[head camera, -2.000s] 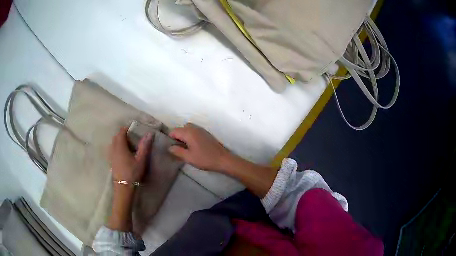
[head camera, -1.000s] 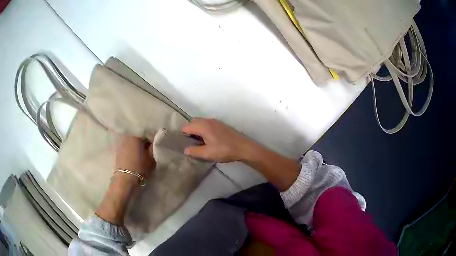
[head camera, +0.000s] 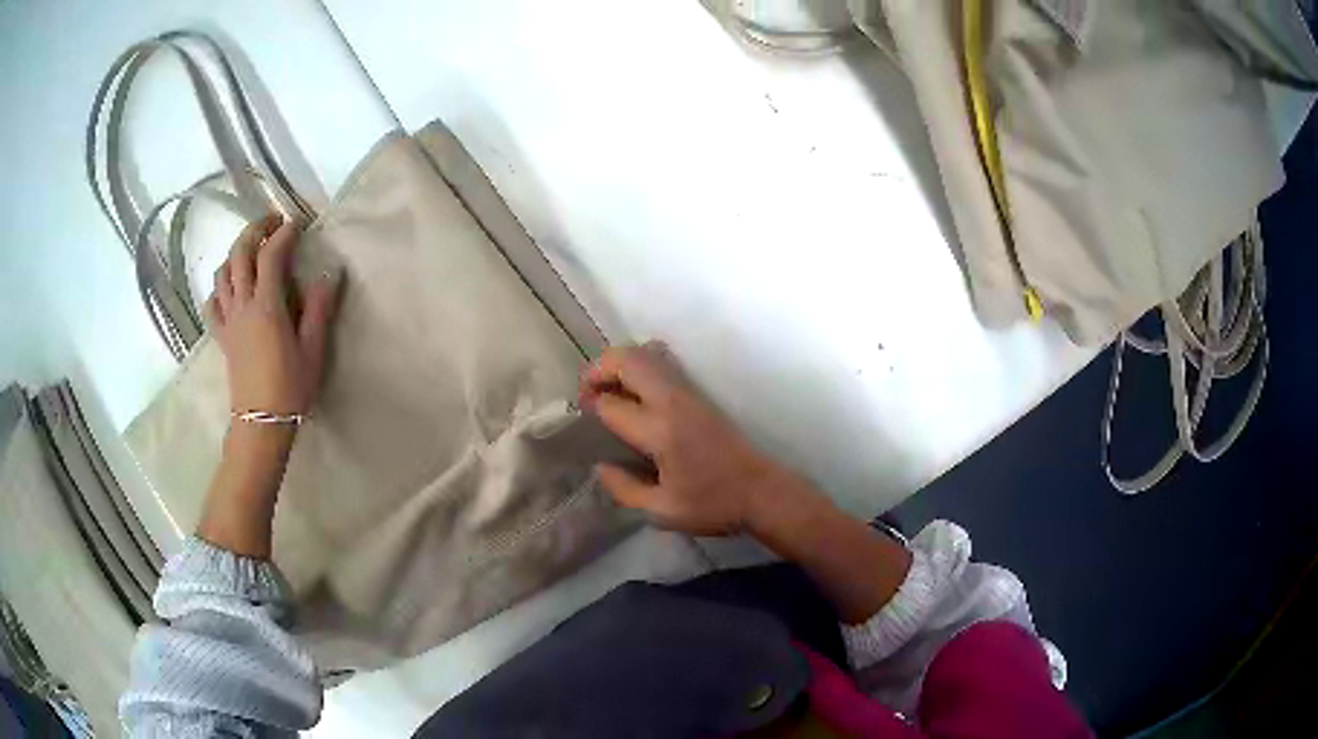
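Note:
A beige tote bag (head camera: 405, 332) lies on the white table in front of me, its top edge at the upper left and its lower part near me wrinkled. Two thin handles (head camera: 104, 159) loop out past its top edge. My left hand (head camera: 268, 311) lies on the bag's top edge beside the handles, fingers spread. My right hand (head camera: 672, 440) pinches the bag's right side edge near the bottom corner; the fingertips partly hide the corner.
A pile of beige bags (head camera: 1113, 159) with a yellow strip (head camera: 990, 159) lies at the upper right, its straps (head camera: 1192, 361) hanging off the table edge. A folded bag stack (head camera: 72, 534) is at the lower left. The white table (head camera: 781, 274) meets a dark floor (head camera: 1012, 534) on the right.
My left hand has moved from the bag's lower part up to its top edge, fingers now spread. The grey corner patch is no longer seen turned up. My right hand stays at the side edge.

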